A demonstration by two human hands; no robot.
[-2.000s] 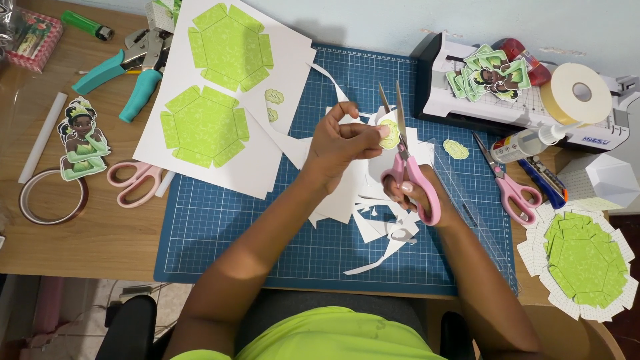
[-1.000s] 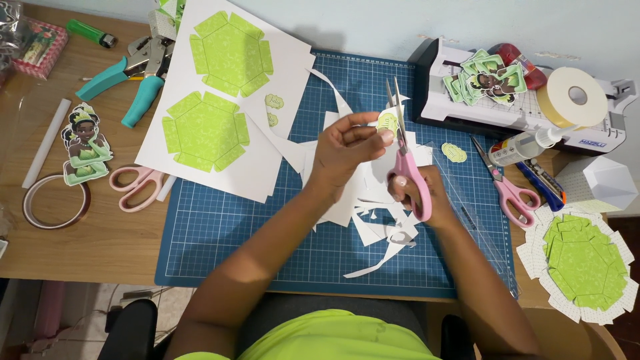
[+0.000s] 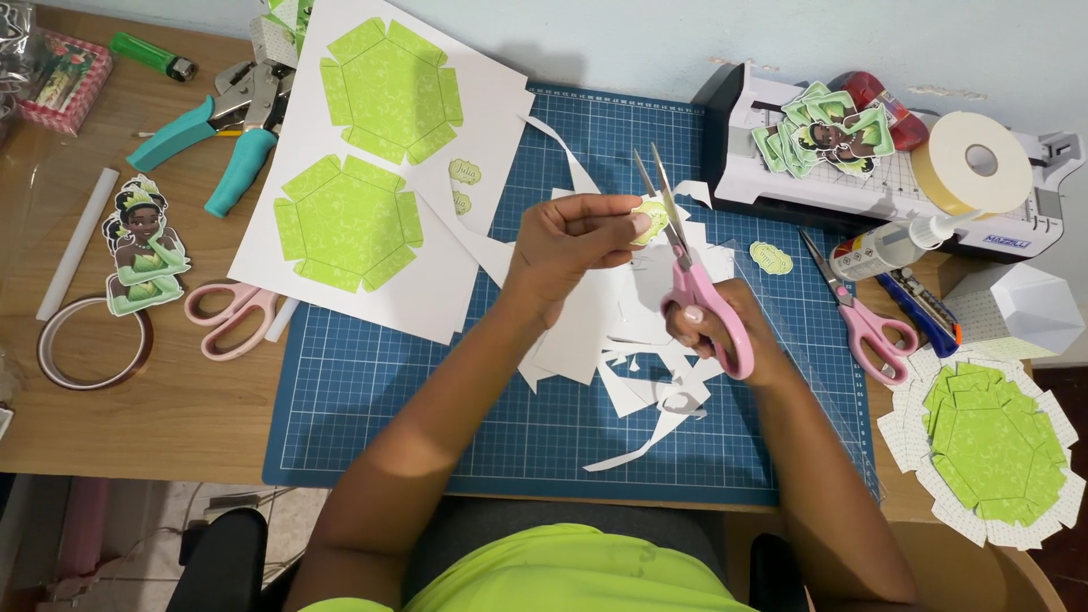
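My left hand [image 3: 578,246] pinches a small green paper label [image 3: 649,223] between thumb and fingers. My right hand [image 3: 722,327] grips pink-handled scissors [image 3: 699,293], their blades parted and pointing up, with the label's right edge beside them. White paper offcuts [image 3: 582,331] lie under both hands on the blue cutting mat [image 3: 510,450]. Another cut green label [image 3: 771,257] rests right of the scissors. At the left, a white sheet [image 3: 255,255] bears two green hexagonal box shapes [image 3: 348,223] and two more small labels [image 3: 464,172].
At the right are a paper trimmer [image 3: 867,191] carrying cut-out figures [image 3: 829,136] and a tape roll [image 3: 973,161], a glue bottle [image 3: 884,246], second scissors [image 3: 871,331], a cutter knife [image 3: 922,314] and stacked green cutouts [image 3: 994,450]. Teal-handled pliers [image 3: 242,170] and pink-handled scissors [image 3: 231,319] lie left.
Both hands stay above the mat with the label and scissors. The fingers of my left hand have shifted on the label, its raised fingers now folded closer together.
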